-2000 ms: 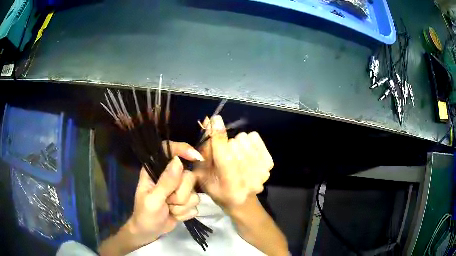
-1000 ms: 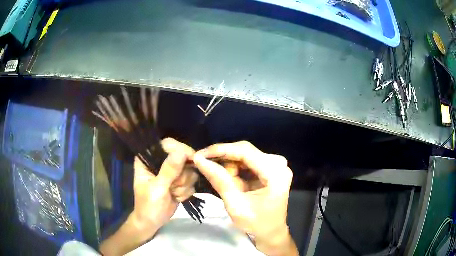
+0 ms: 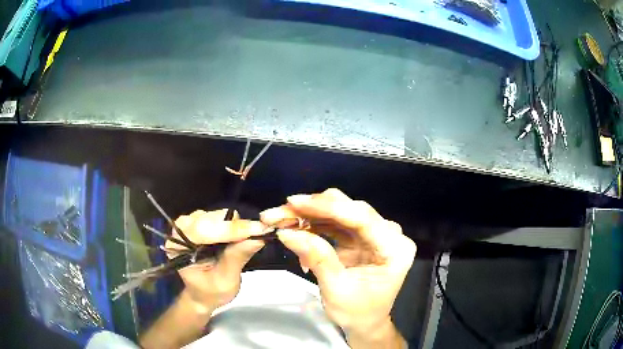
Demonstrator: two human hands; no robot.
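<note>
My left hand (image 3: 215, 252) holds a bunch of thin black cables (image 3: 183, 253). Their pale stripped tips point left and down-left. Two more cable ends with pale cores (image 3: 254, 158) and short copper-coloured side tails stand up above my left hand, before the bench edge. My right hand (image 3: 348, 255) pinches the coppery end of one cable (image 3: 295, 223) between thumb and finger, close to my left fingertips. My fingers partly hide this cable.
The green bench top (image 3: 205, 82) runs across above my hands. A shallow blue tray (image 3: 410, 28) with small black parts lies at the back. Cables with metal plugs (image 3: 543, 126) lie right, beside a black item (image 3: 601, 116). Lower blue bins (image 3: 51, 191) with silvery parts stand left.
The bunch in my left hand has swung from pointing up-left to pointing left and down. The two separate cable ends have shifted left and down. My right hand now pinches a coppery end.
</note>
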